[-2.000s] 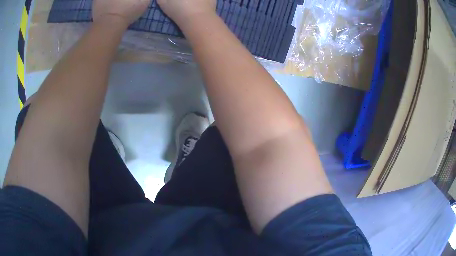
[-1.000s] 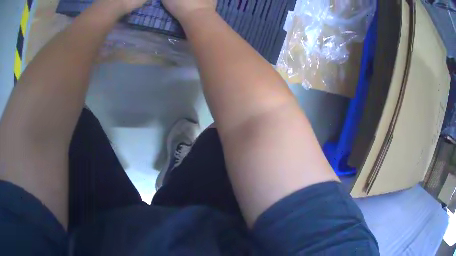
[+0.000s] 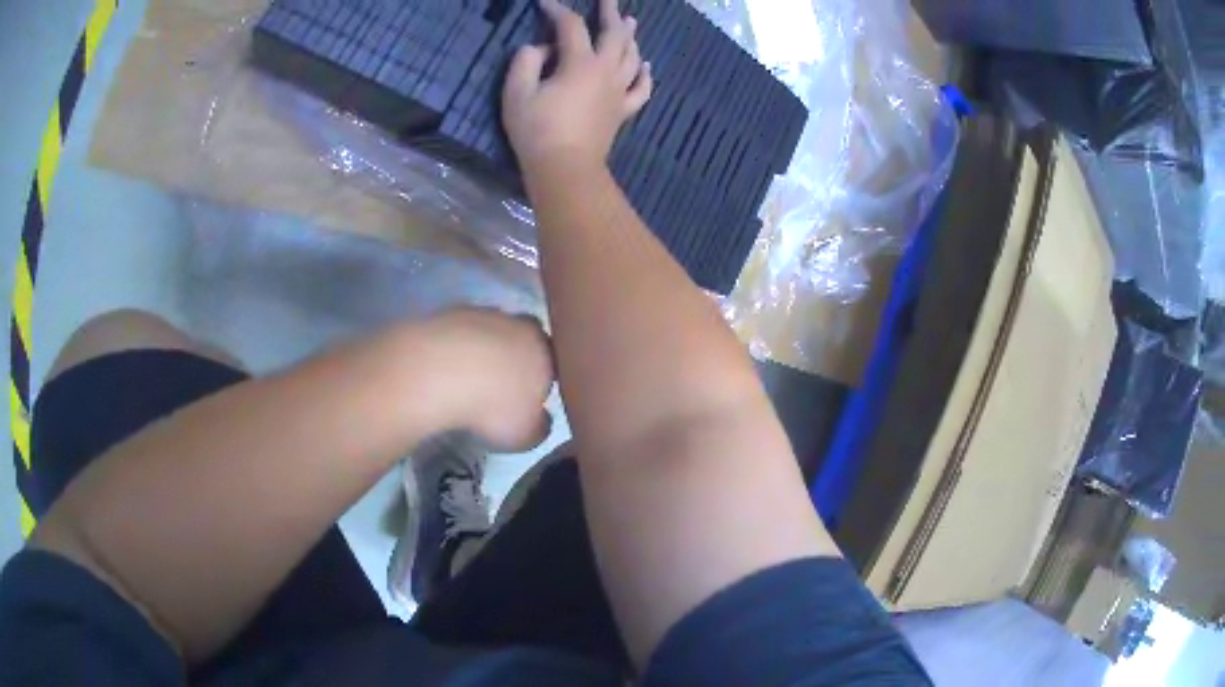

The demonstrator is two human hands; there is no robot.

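Dark slotted foam pieces (image 3: 699, 148) stand packed in rows as a block at the top centre. My right hand (image 3: 578, 101) rests on top of the block with its fingers spread and bent over the pieces; whether it grips one cannot be told. My left hand (image 3: 504, 376) is blurred, held low in front of my body beside my right forearm, away from the block; its fingers are curled and mostly hidden. Clear crinkled film (image 3: 860, 161) lies around and under the block, over a brown cardboard sheet (image 3: 168, 114).
Flattened cartons (image 3: 1034, 389) lean by a blue frame (image 3: 873, 389) on the right. Film-wrapped dark bundles (image 3: 1142, 416) stand beyond them. Yellow-black tape (image 3: 38, 201) runs along the floor at left. My shoe (image 3: 450, 510) is below.
My left hand has left the foam block and come back towards my body. My right hand has spread over the block. The view has shifted, showing more of the block and the bundles at right.
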